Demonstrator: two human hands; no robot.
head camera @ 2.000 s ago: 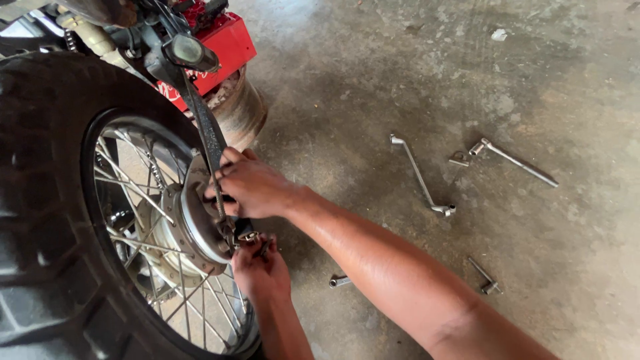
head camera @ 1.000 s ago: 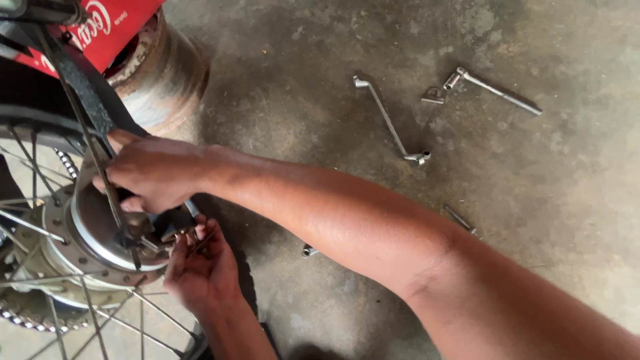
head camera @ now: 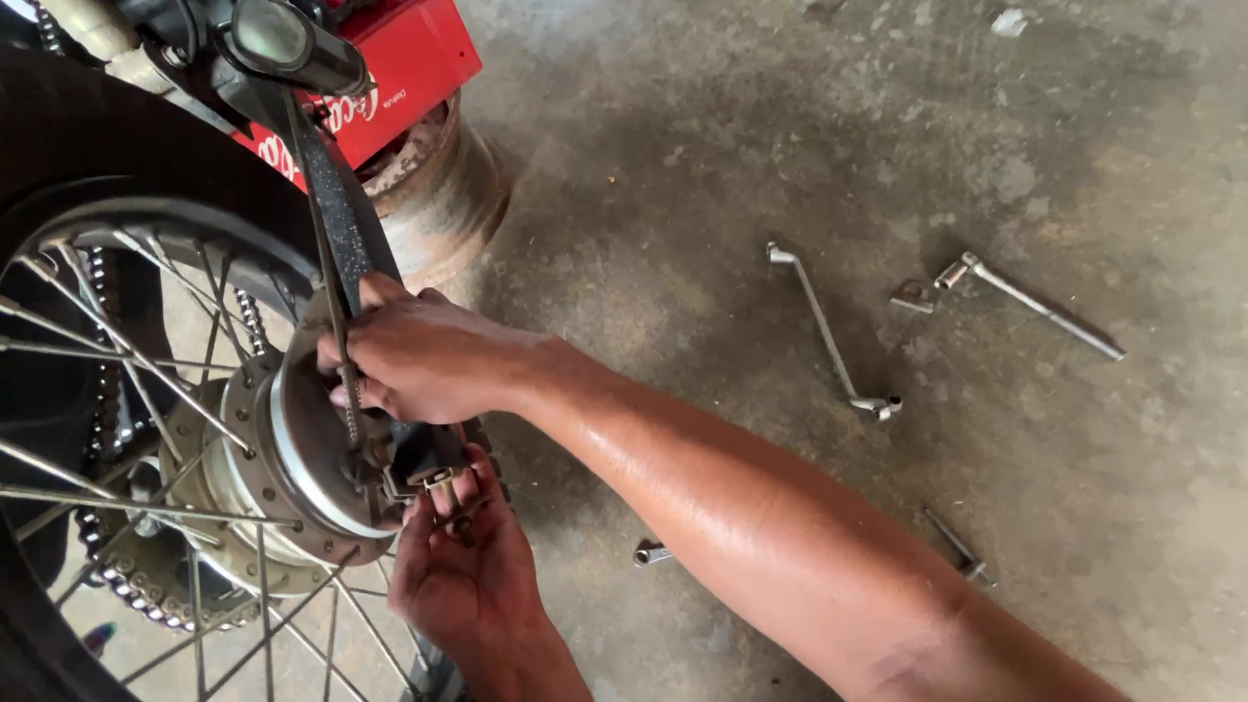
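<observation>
My left hand (head camera: 478, 575), palm up below the end of the swingarm, has its fingers around a small metal fitting with a bolt (head camera: 458, 512). My right hand (head camera: 429, 356) is back up, just above it, with fingers curled at the brake rod (head camera: 327, 244) and the hub's brake side; its fingertips are partly hidden, so its hold cannot be told. The swingarm (head camera: 341, 195) runs down behind the rod to my hands. To their left is the wheel hub (head camera: 283, 458) with wire spokes, inside a black tire (head camera: 146, 136) of a motorcycle.
A red Coca-Cola crate (head camera: 419, 68) sits on a rusty wheel rim (head camera: 448, 195). On the concrete floor lie an offset wrench (head camera: 819, 327), a socket on a handle (head camera: 1043, 307), a small metal part (head camera: 914, 297), a bolt (head camera: 955, 541) and a wrench end (head camera: 651, 554). A drive chain (head camera: 146, 595) shows behind the spokes.
The view has shifted closer to the hub. Both hands remain at the hub and swingarm end; nothing has plainly been taken up or let go.
</observation>
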